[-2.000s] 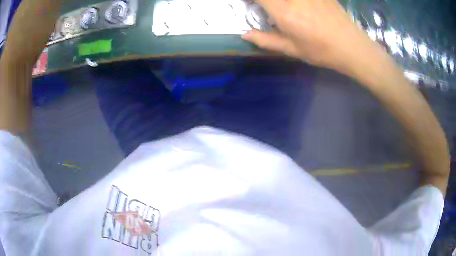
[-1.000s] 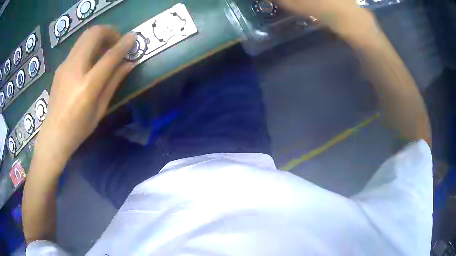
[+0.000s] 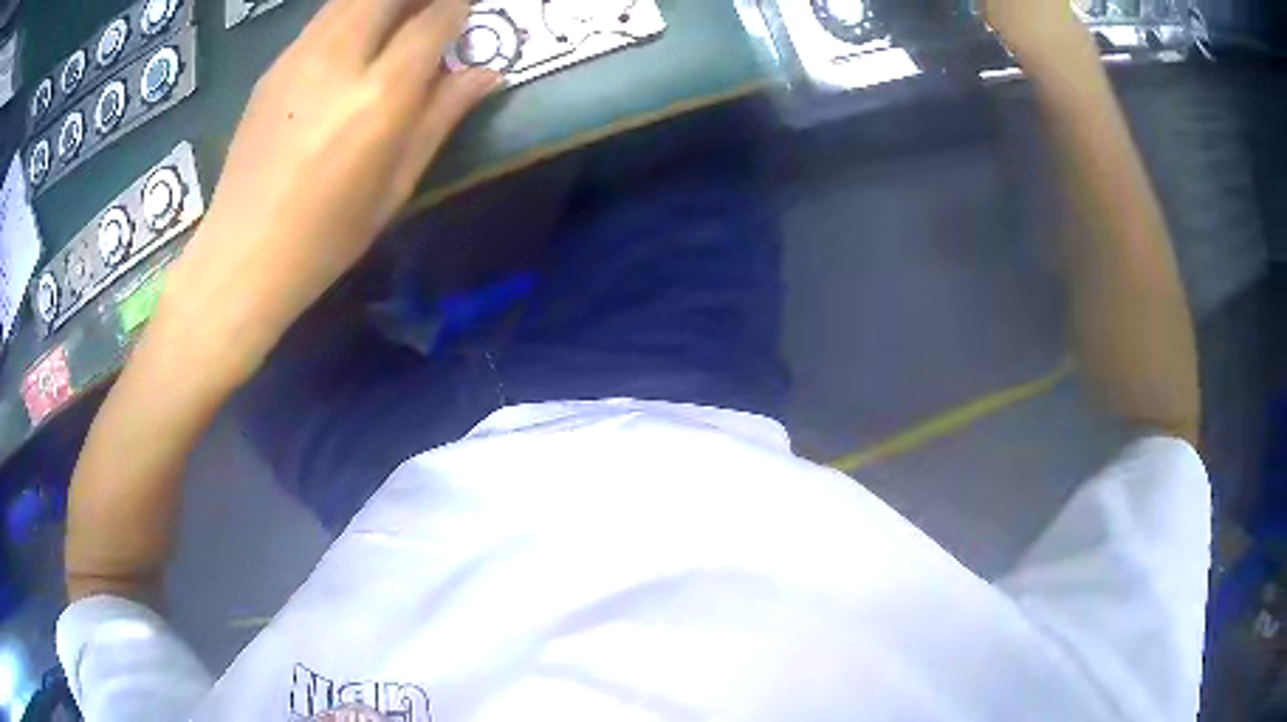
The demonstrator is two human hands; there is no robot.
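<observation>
A silver strip fixture lies near the bench edge at the top. A round component sits in it beside my left fingertips; the seats to its right show only flat outlines. My left hand covers the strip's left end, with thumb and fingers holding across it. My right hand is over the clear blister tray at the upper right. Its fingers are cut off by the top edge, so its grip is hidden. A dark round disc shows in the tray.
Several filled strip fixtures lie on the green bench at left. A green label, a red label and a white paper sheet are near the left end. The bench edge runs above my dark trousers; grey floor shows beyond.
Since a second ago, the view has shifted, moving the bench items up and right in the picture. My left hand remains at the strip's left end; my right hand remains over the tray area.
</observation>
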